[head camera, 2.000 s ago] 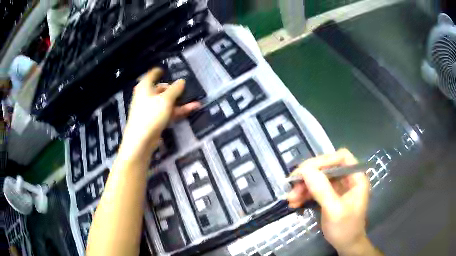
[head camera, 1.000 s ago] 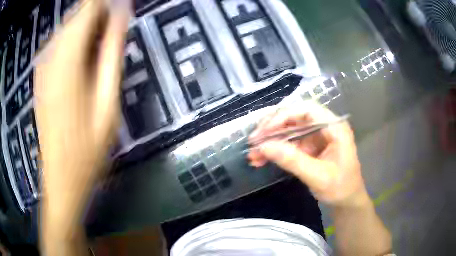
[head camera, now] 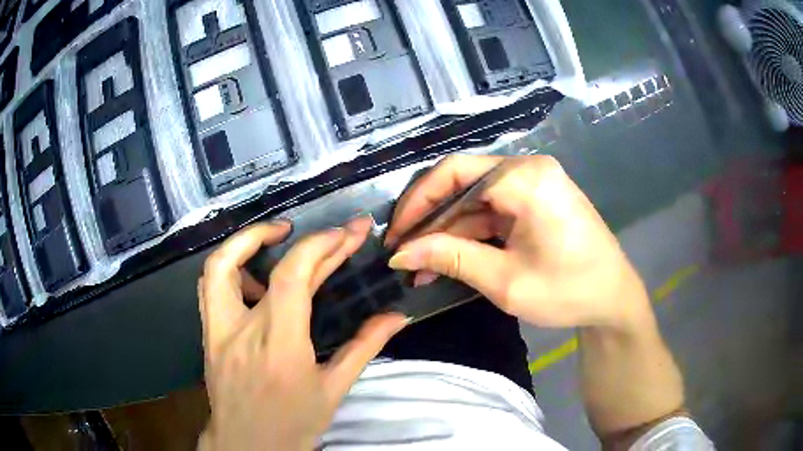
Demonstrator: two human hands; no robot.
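The liner sheet with a grid of dark squares [head camera: 357,291] lies at the bench edge, partly covered by both hands. My left hand [head camera: 273,326] rests over it, fingers spread and curved; whether it pinches the sheet is hidden. My right hand [head camera: 528,238] holds slim tweezers [head camera: 453,201] like a pen, their tip low near the sheet beside my left fingertips. Whether the tip holds a square cannot be told. Black phone frames [head camera: 233,106] lie in the whitish blister tray [head camera: 304,97] beyond, several with a dark square near their lower end.
A shiny grid strip [head camera: 627,97] lies on the dark green mat [head camera: 114,361] right of the tray. A round ribbed fan [head camera: 779,57] stands at the top right. A red object [head camera: 762,211] is at the right, above a grey floor with a yellow line [head camera: 555,354].
The view has swung down from the tray to the bench edge. My left hand has come from over the tray down to the liner sheet. My right hand with the tweezers is now beside it.
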